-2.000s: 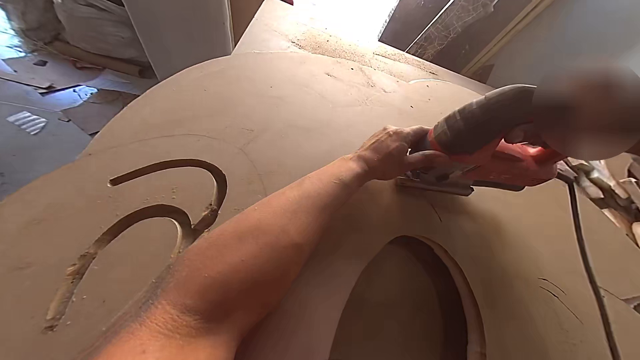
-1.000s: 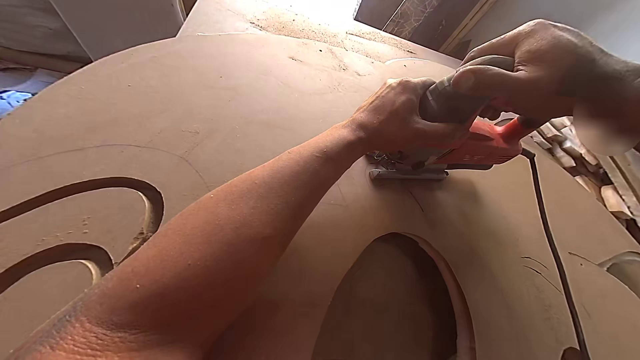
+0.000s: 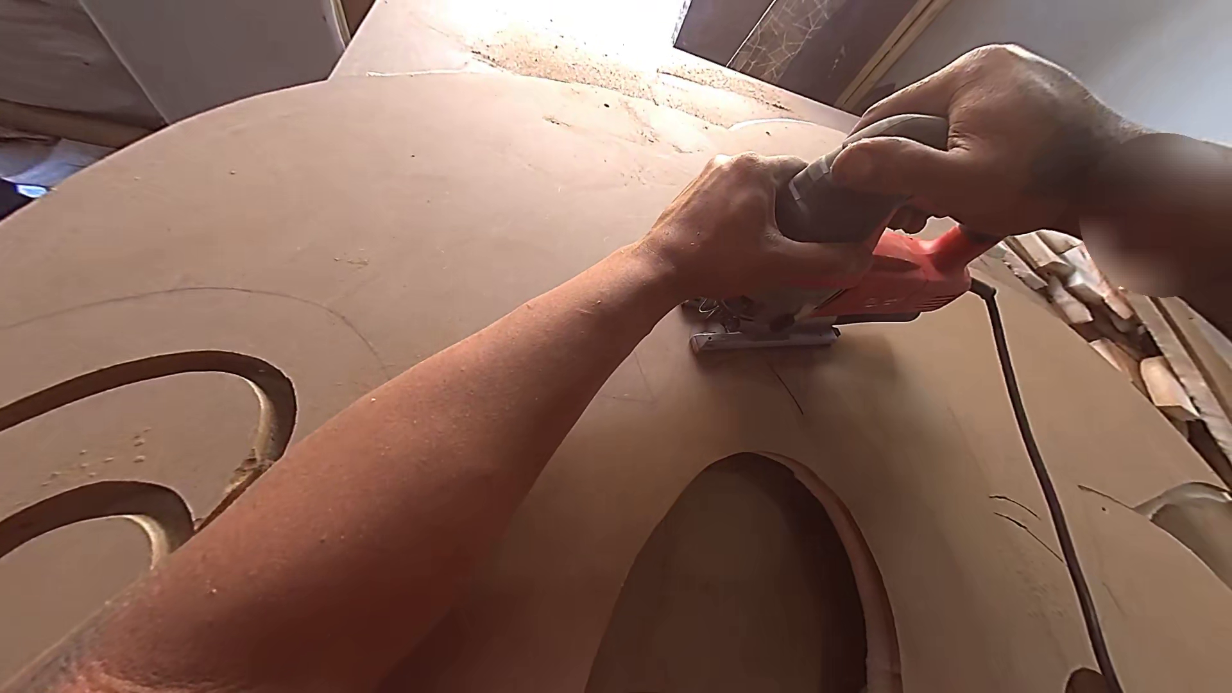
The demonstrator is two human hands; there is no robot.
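A red and black jigsaw (image 3: 895,274) rests with its metal base plate on a large board (image 3: 462,212) with a curved edge. My left hand (image 3: 736,226) is wrapped around the front of its body, below the dark grip. From the right, my right hand (image 3: 972,144) holds the top handle. The blade is hidden behind my left hand and the base. A dark power cord (image 3: 1035,452) runs from the tool's rear down over the board. Nearer to me the board has an oval cutout (image 3: 741,577); curved slots (image 3: 192,363) lie at the left, partly behind my left forearm.
Sawdust (image 3: 577,72) is scattered on a surface beyond the board's far edge. Stacked wood offcuts (image 3: 1088,298) lie at the right. Pencil lines curve across the board at the left. Dark panels (image 3: 808,38) stand at the back right, and a pale panel (image 3: 221,58) at the back left.
My right hand is plainly seen on the top handle now; two seconds ago it was blurred there. My left hand has moved up against the grip. The view has shifted.
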